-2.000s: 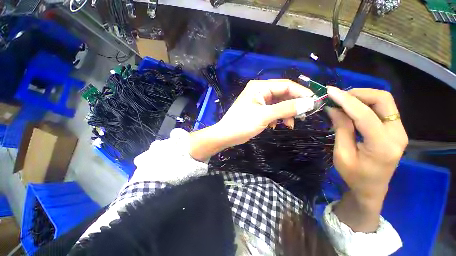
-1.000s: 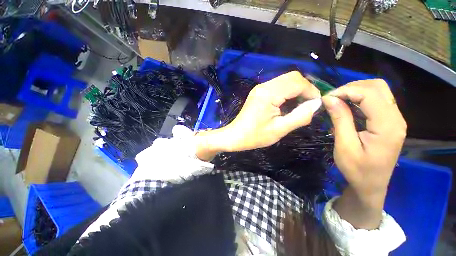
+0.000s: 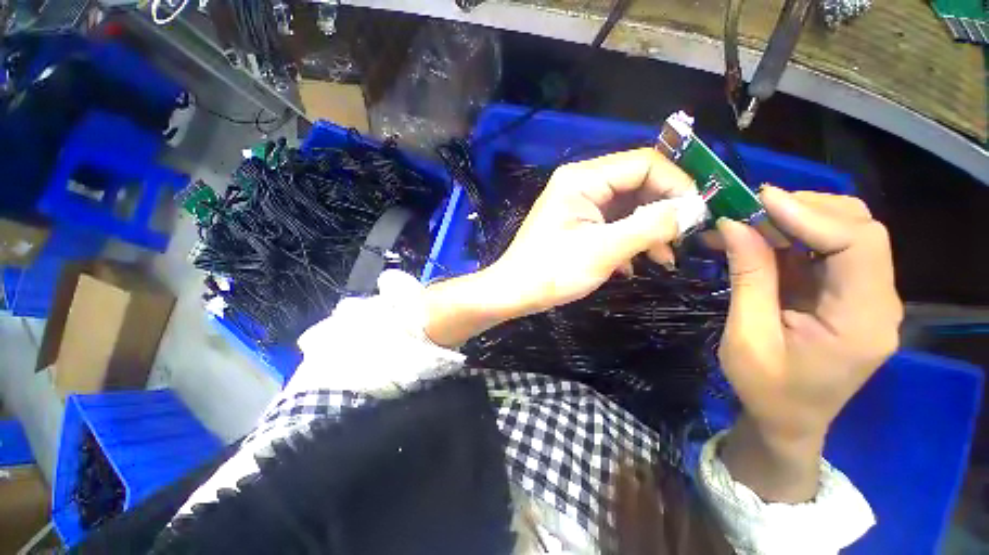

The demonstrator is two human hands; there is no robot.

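Observation:
A narrow green circuit board (image 3: 721,182) with a silvery connector at its upper left end is held above the lap bin. My right hand (image 3: 808,293) pinches its lower right end between thumb and forefinger. My left hand (image 3: 586,228), with a whitish covering on the fingertips, pinches thin wire leads (image 3: 710,191), one reddish, against the board's middle. Whether the leads are joined to the board cannot be told. The cable below the left fingers is hidden. Black cables (image 3: 607,341) fill the blue bin (image 3: 651,141) beneath both hands.
A soldering iron (image 3: 772,65) and a thinner tube (image 3: 733,54) point down over the bench edge (image 3: 857,103). A silvery clump (image 3: 842,11) lies on the bench. Left are a bin of cables with boards (image 3: 315,217), a blue stool (image 3: 108,190) and a cardboard box (image 3: 106,331).
The board, mostly hidden behind the hands before, now shows clearly, tilted with its connector end up. My right hand has shifted slightly and grips its lower end.

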